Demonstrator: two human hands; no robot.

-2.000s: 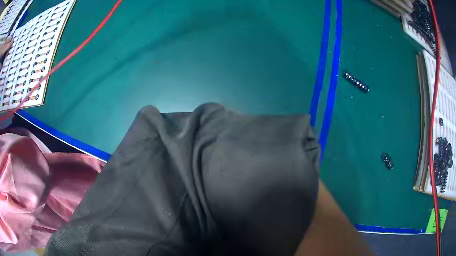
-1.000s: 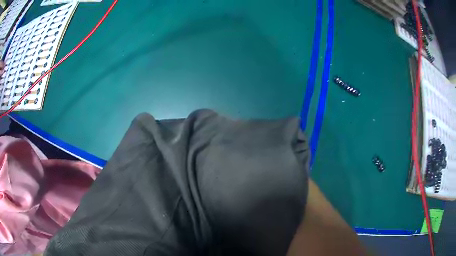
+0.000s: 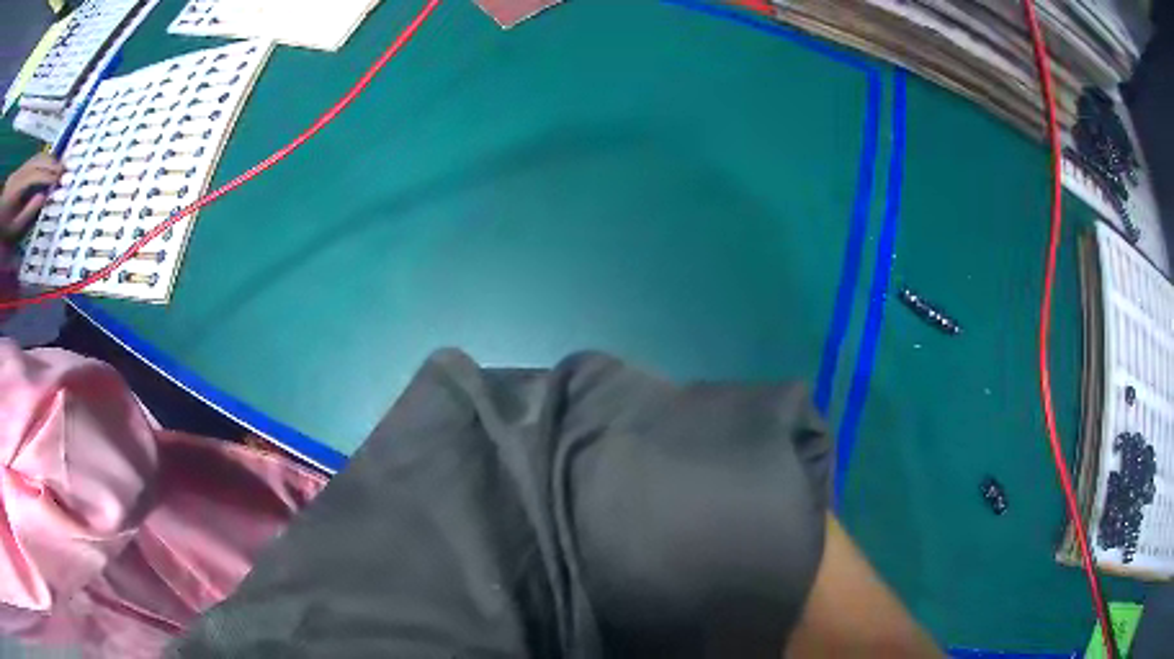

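Neither of my hands is in view. A dark grey sleeve point(image 3: 670, 502) with a bare forearm point(image 3: 860, 599) fills the lower middle and runs out at the bottom edge. A short black ribbed row of units point(image 3: 930, 312) lies on the green mat point(image 3: 579, 245), right of the paired blue tape lines. A smaller black piece point(image 3: 994, 496) lies nearer on the mat. A heap of loose black units point(image 3: 1127, 496) lies on the right-hand white tray stack point(image 3: 1159, 348). What my hands hold is hidden.
A red wire point(image 3: 1049, 270) crosses the right side; another red stretch point(image 3: 303, 139) crosses upper left over a filled parts tray point(image 3: 142, 155). Another person's hand point(image 3: 28, 193) and pink clothing point(image 3: 167, 515) are at left. Stacked trays point(image 3: 940, 64) stand upper right; a green label point(image 3: 1118, 631) is lower right.
The view has tilted up, so the mat and trays sit lower in the picture. A brown piece and more stacked trays now show at the top. The sleeve also sits lower.
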